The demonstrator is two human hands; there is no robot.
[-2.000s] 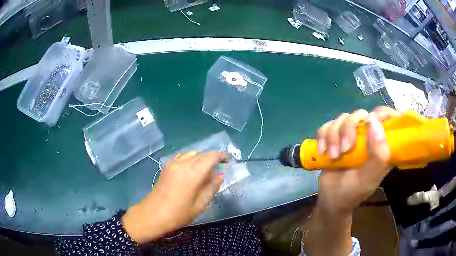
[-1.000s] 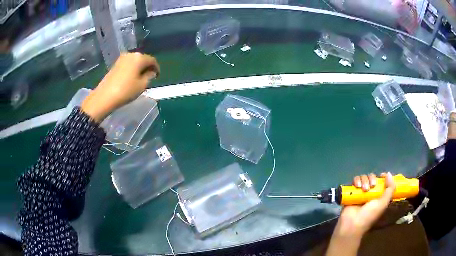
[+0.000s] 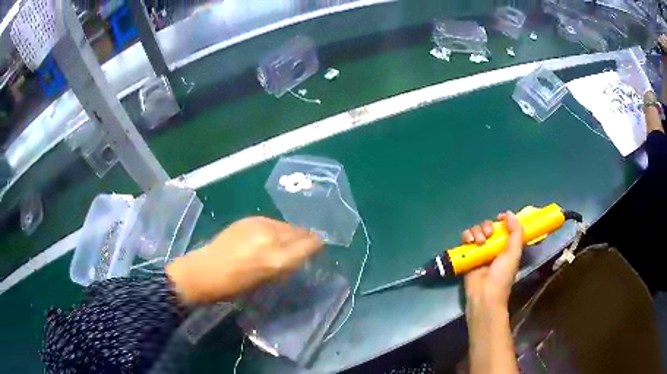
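My right hand [image 3: 491,252] holds the yellow electric screwdriver [image 3: 505,239] over the bench's near edge, its long bit [image 3: 393,283] pointing left. My left hand [image 3: 249,256] is blurred, above a clear plastic box [image 3: 296,314] at the near edge; its fingertips point right, and whether they hold something cannot be told. Another clear box [image 3: 314,208] stands just beyond, with a white mounting plate [image 3: 296,182] on it and a white cord [image 3: 363,256] trailing off its right side. The frosted screw tub [image 3: 102,237] is at the left beside another clear box [image 3: 167,219].
A pale dividing rail [image 3: 351,115] crosses the green bench, with a metal upright [image 3: 110,109] at the left. More clear boxes [image 3: 289,66] lie beyond it. At the right are a box [image 3: 540,93], a white paper sheet [image 3: 611,106] and another person's hand [image 3: 652,109].
My left hand has come back from the tub area, rightward and down, to over the near box. The screwdriver has tilted, its rear end raised. The camera view has shifted and turned.
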